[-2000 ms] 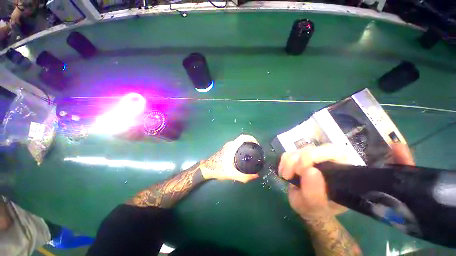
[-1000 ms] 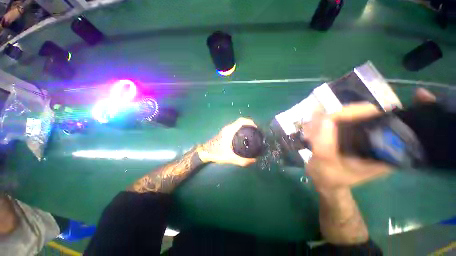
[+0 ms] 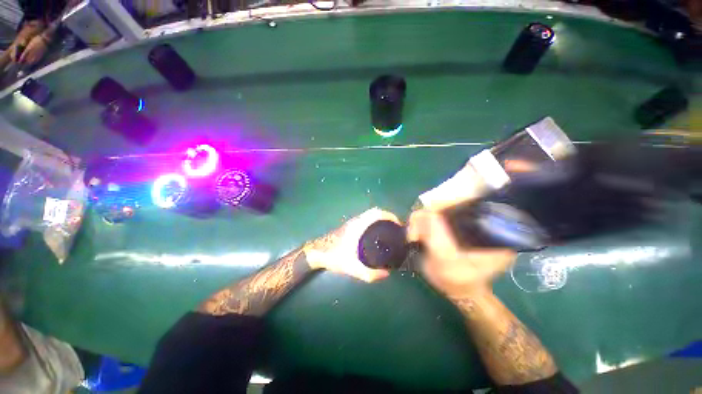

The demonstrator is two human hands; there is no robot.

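Observation:
My left hand [image 3: 356, 248] is closed around a black speaker unit [image 3: 383, 245], its dark round end facing up. My right hand [image 3: 460, 260] grips the black electric screwdriver [image 3: 508, 223], which is blurred and reaches to the right; its badge shows as a blue-white smear. The right fingertips are close beside the speaker unit. The bit cannot be made out. The white screw feeder [image 3: 483, 171] lies behind my right hand, partly covered by the screwdriver. Tiny specks lie near the speaker unit.
Lit units [image 3: 235, 188] glow pink and blue at left, beside a clear plastic bag [image 3: 55, 209]. Other black units lie farther back on the green belt [image 3: 308, 300]. A clear round dish [image 3: 539, 272] lies right of my right hand. Another person's hands [image 3: 32, 48] show top left.
My right hand and the screwdriver have moved left, closer to the held speaker unit, uncovering the clear dish. The units farther back sit farther right in the picture. My left hand keeps its hold.

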